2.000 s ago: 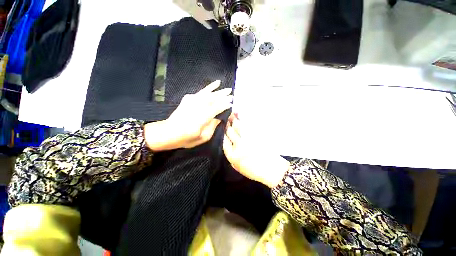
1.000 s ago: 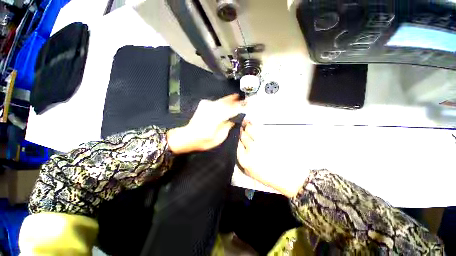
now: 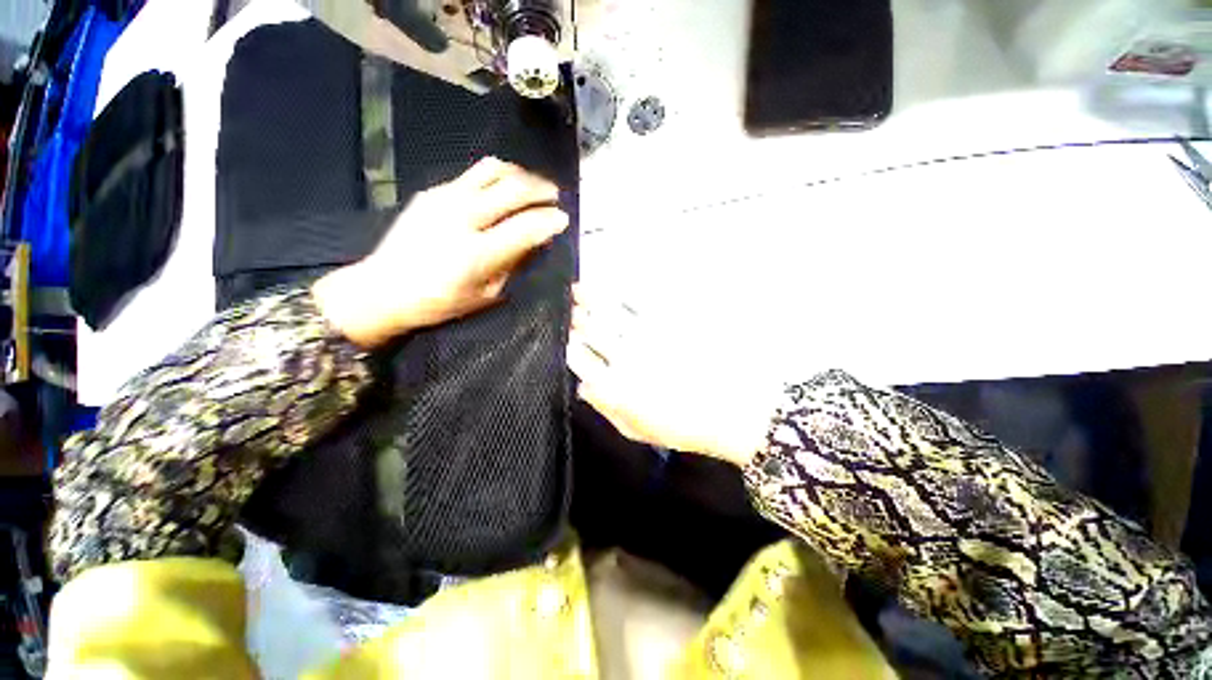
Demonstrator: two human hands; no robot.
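Note:
The black mesh panel (image 3: pixel 485 385) lies from under the machine head down to my lap, its right edge running straight below the needle area. A camouflage strip (image 3: pixel 379 133) runs along it, and a plain black cross strap (image 3: pixel 293 239) crosses it. My left hand (image 3: pixel 445 253) lies on top of the panel, fingers bent near its right edge. My right hand (image 3: pixel 651 385) is at the right edge, lower down, with its fingertips at the fabric. The presser foot and needle are not clear beside the white round knob (image 3: pixel 533 67).
A stacked black panel (image 3: pixel 126 199) lies at the far left of the white table (image 3: pixel 851 279). A flat black rectangle (image 3: pixel 819 67) lies on the machine bed, right of a small metal disc (image 3: pixel 647 116). A thin metal tool (image 3: pixel 1192 173) is at the right edge. Crinkled clear plastic (image 3: pixel 319 604) shows at my lap.
The view has tilted down, so the machine head is mostly out of frame. The panel's lower part now lies flatter with its rounded end showing. My left hand lies flatter across the panel, farther from the needle.

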